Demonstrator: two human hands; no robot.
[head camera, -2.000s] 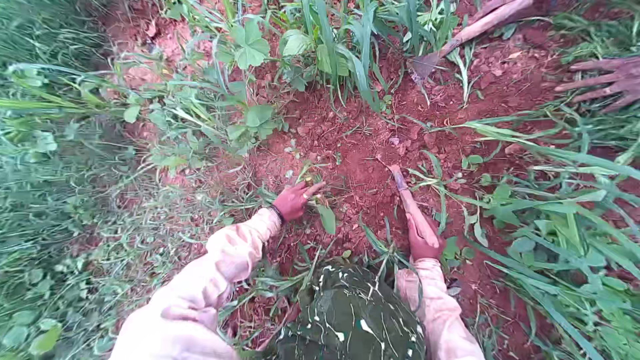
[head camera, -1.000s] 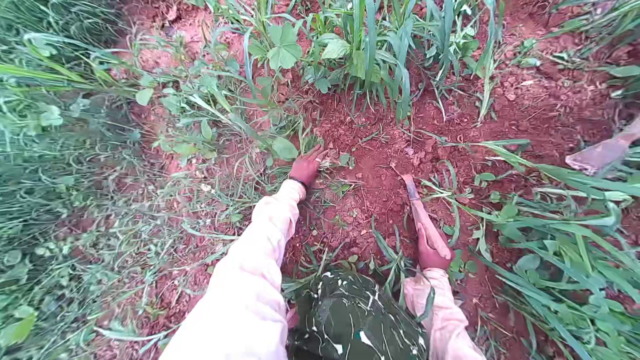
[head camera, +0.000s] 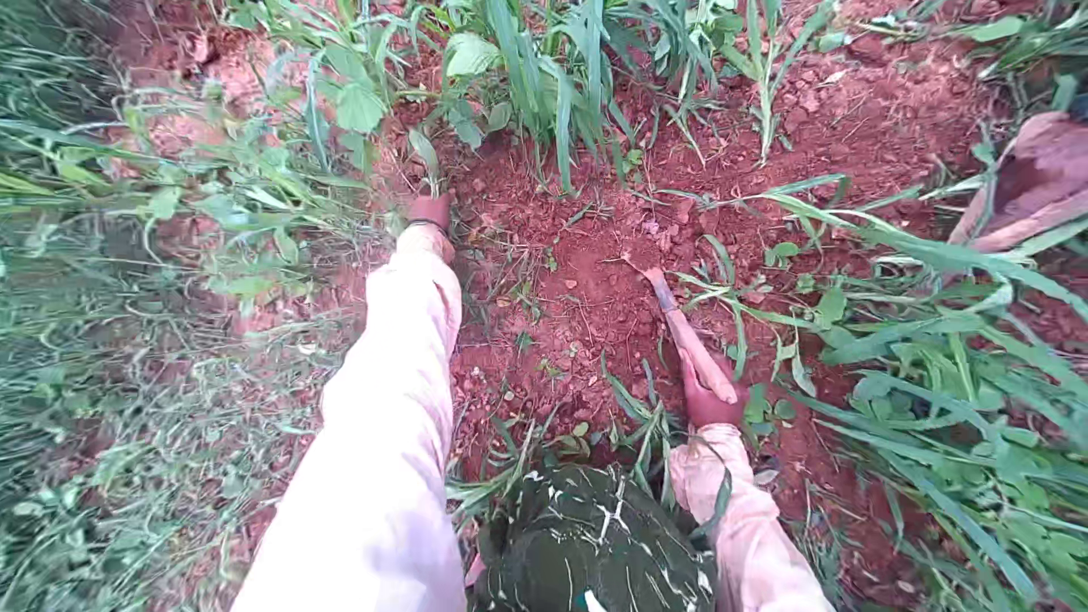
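Note:
My left hand (head camera: 431, 211) reaches forward to the base of a small leafy plant (head camera: 425, 160) at the edge of the weeds; its fingers are mostly hidden, so its hold is unclear. At lower right, my right hand (head camera: 712, 395) is closed around the wooden handle (head camera: 693, 344) of a small hand tool. The tool points forward and left, its thin metal end (head camera: 633, 263) against the red soil (head camera: 586, 297). Both arms wear pale sleeves.
Tall grass clumps (head camera: 552, 76) stand ahead, and long-bladed grass (head camera: 935, 357) leans in from the right. Weeds (head camera: 212, 408) cover the left side. Part of a person's clothing or limb (head camera: 1037, 183) shows at the right edge. Dark patterned cloth (head camera: 595, 544) lies below, between my arms.
My left hand has moved forward and left, away from the middle soil patch. My right hand keeps the tool in about the same place. The other person's hand, seen earlier at right, is no longer visible.

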